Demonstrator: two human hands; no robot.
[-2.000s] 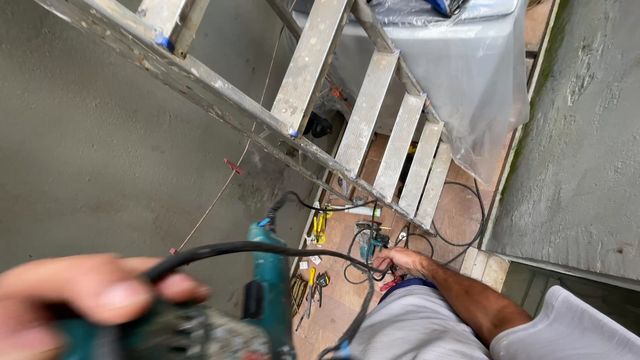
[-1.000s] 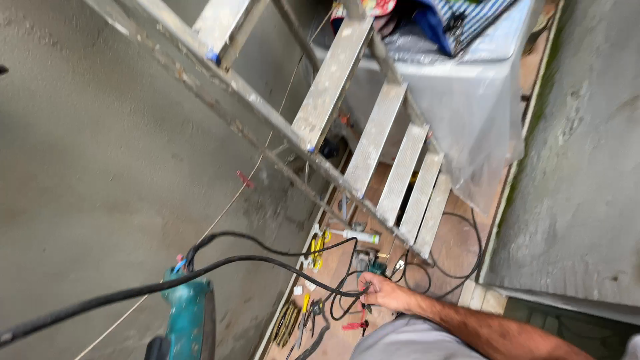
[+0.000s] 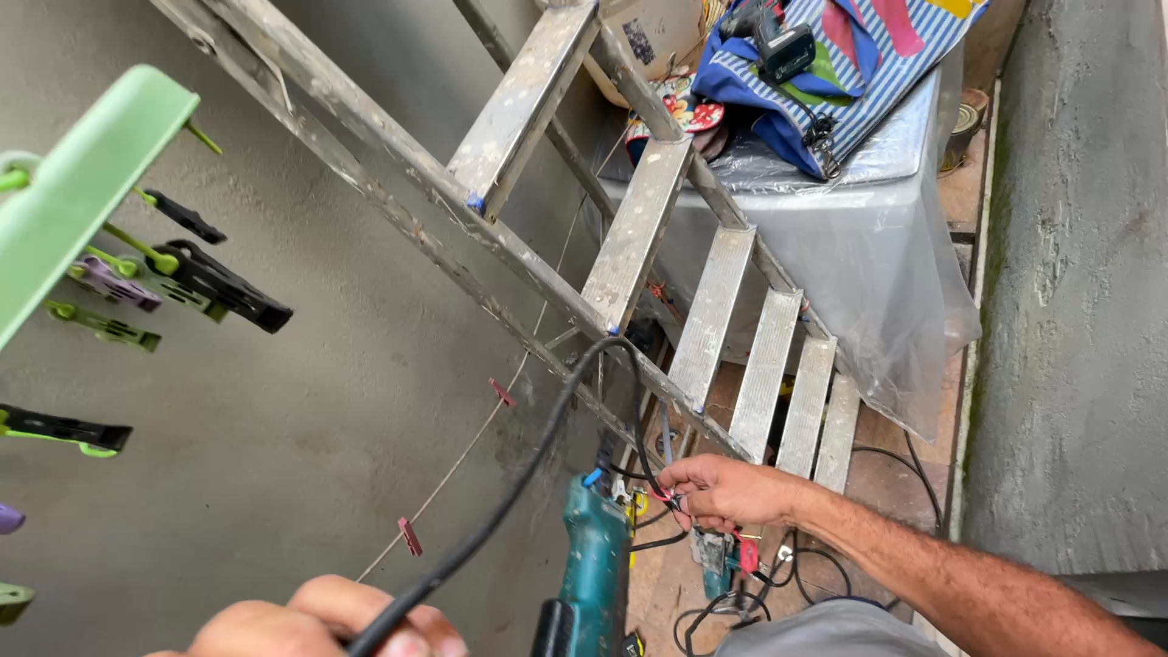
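Note:
My left hand (image 3: 319,620), at the bottom left, is closed around a thick black power cable (image 3: 511,493), which arches up and over to the right. My right hand (image 3: 721,493) pinches a dark part of cable with a bit of red at its fingertips, below the ladder. A teal power tool (image 3: 593,566) with a black side part stands between the hands, its lower end cut off by the frame. Below my right hand, on the tiled floor, lies another teal tool (image 3: 716,552) with something red beside it.
A paint-spattered aluminium stepladder (image 3: 721,310) crosses the view. Behind it, a plastic-covered block (image 3: 821,237) carries a striped cloth (image 3: 876,100) and a cordless drill (image 3: 776,41). A green clothes-peg hanger (image 3: 82,201) hangs at left. Cables (image 3: 821,557) coil on the floor; plastered walls flank both sides.
The peg hanger has come into view at left as the view shifted. My right hand has moved up, nearer the teal power tool. My left hand, out of view one second ago, shows again on the cable.

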